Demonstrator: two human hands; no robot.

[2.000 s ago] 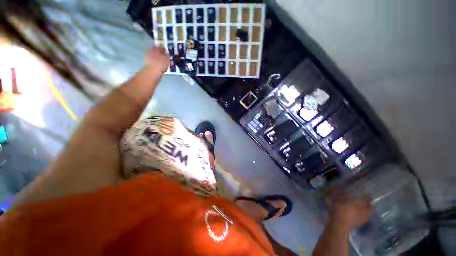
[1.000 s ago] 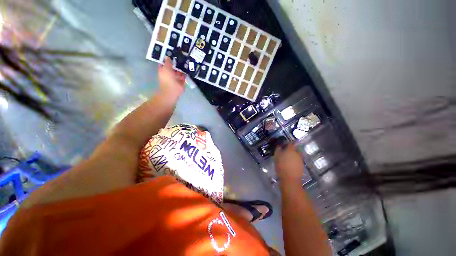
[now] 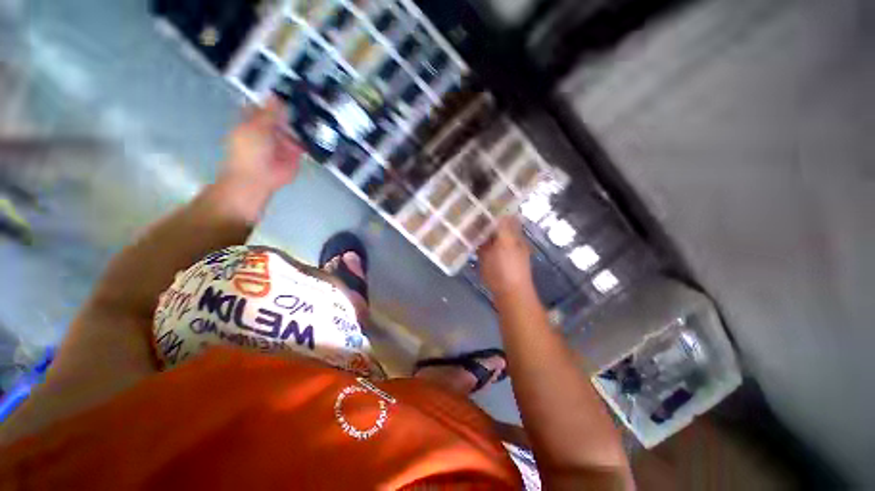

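Note:
The white compartment tray [image 3: 449, 268] is held at a slant over the black trays, blurred by motion. Its upper-left cells hold dark parts. The cells at its lower-right end look tan and mostly empty. Loose dark and silvery parts [image 3: 350, 115] lie on top near its left edge. My left hand [image 3: 261, 158] grips the near left edge. My right hand [image 3: 506, 251] grips the lower-right corner; its fingertips are blurred. A brownish strip crosses the tray's middle; I cannot tell what it is.
Black trays [image 3: 614, 251] with bright, shiny pieces run along the pale wall. A white bin [image 3: 654, 439] with dark and clear scrap stands at the lower right. Sandalled feet [image 3: 465, 369] are on the grey floor. Part of a blue stool [image 3: 29, 384] shows at the left edge.
My right hand has moved from the black tray pockets up to the tray's lower-right corner. The compartment tray now reaches further down and right. My left hand remains at its edge.

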